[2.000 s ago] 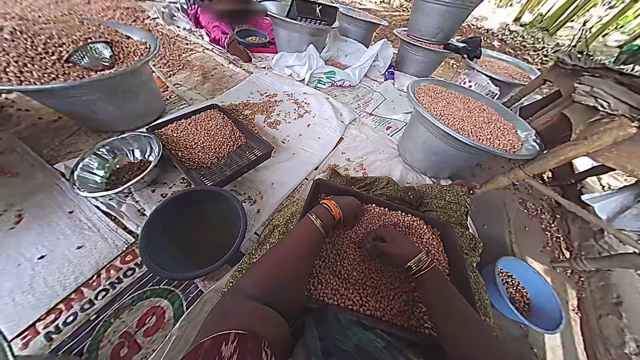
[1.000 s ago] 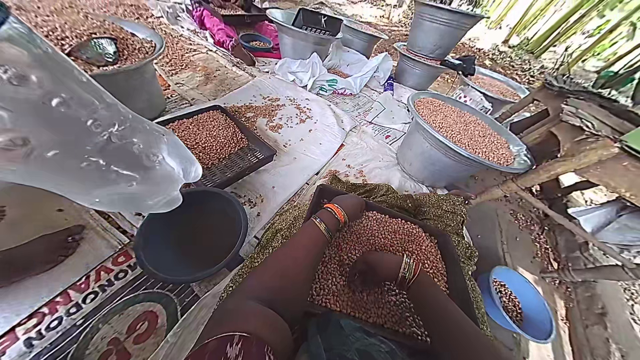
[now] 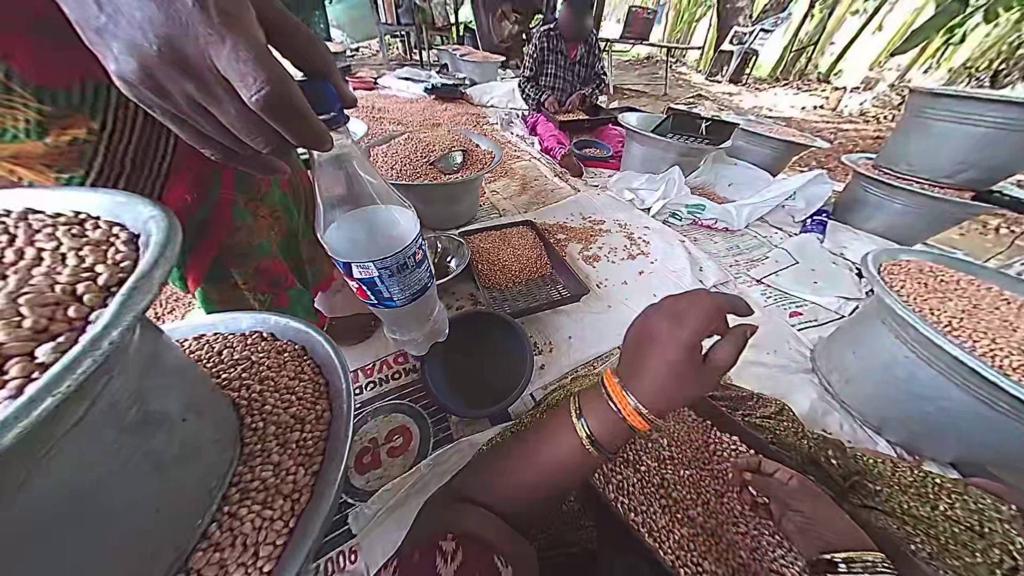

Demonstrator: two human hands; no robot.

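My left hand (image 3: pixel 684 344), with orange and gold bangles at the wrist, is raised above the dark tray's far left side, fingers apart, with nothing in it. My right hand (image 3: pixel 788 504) rests palm partly up at the shelled nuts (image 3: pixel 672 488) in that tray on my lap; whether it holds any nuts I cannot tell. Patterned cloth (image 3: pixel 920 496) lies around the tray. At the left, another person's hand (image 3: pixel 232 72) holds a partly filled plastic bottle (image 3: pixel 380 248) by its blue cap, over the sheet near an empty dark bowl (image 3: pixel 478 364).
Metal tubs of nuts stand at left (image 3: pixel 160 384), back left (image 3: pixel 444 200) and right (image 3: pixel 912 360). A slotted dark tray (image 3: pixel 560 284) and a metal bowl (image 3: pixel 448 256) lie beyond the dark bowl. A person (image 3: pixel 564 80) sits farther back beside more tubs.
My left hand has lifted out of the nuts. The bottle, seen large at the left edge a second ago, is now farther in, with the hand holding it visible. The view has swung left and up.
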